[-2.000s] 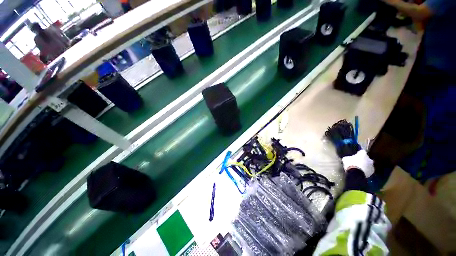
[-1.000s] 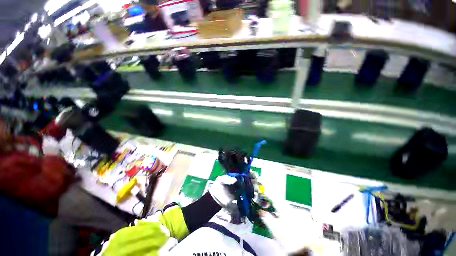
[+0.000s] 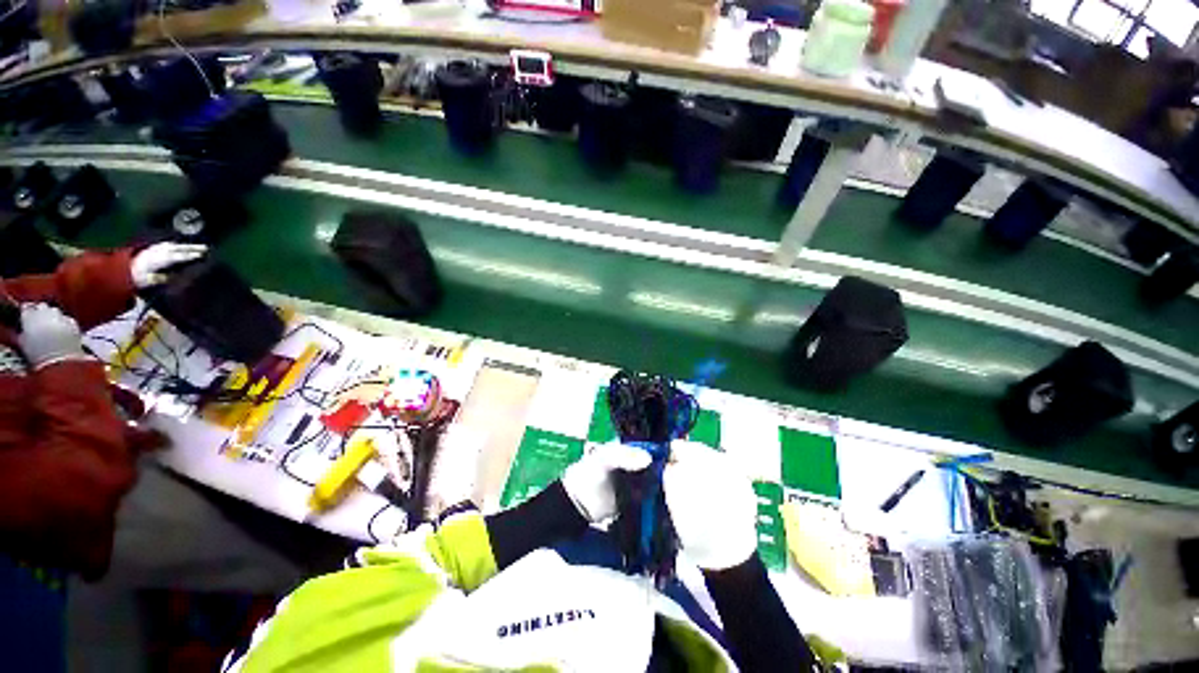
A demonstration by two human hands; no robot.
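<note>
A tied bunch of black cables (image 3: 644,408) is held upright in front of me, with looped tops and blue strands around it. My left hand (image 3: 605,484), in a white glove, grips the bunch from the left at its middle. My right hand (image 3: 711,506), also in a white glove, is at the bunch's right side; its fingers are blurred and I cannot tell whether it grips. Green sheets (image 3: 542,460) lie on the white bench behind and beside the hands.
Black units (image 3: 851,331) stand on the green conveyor (image 3: 565,309) beyond the bench. Bagged grey packets (image 3: 980,598), loose cables (image 3: 1019,506), a pen (image 3: 902,490) and a yellow patch (image 3: 828,552) lie right. A co-worker's red sleeve (image 3: 59,421), a yellow block (image 3: 343,475) and wires are left.
The view has swung left from the bagged packets. The cable bunch is now over the green sheets in front of me, and my right hand has come in beside it.
</note>
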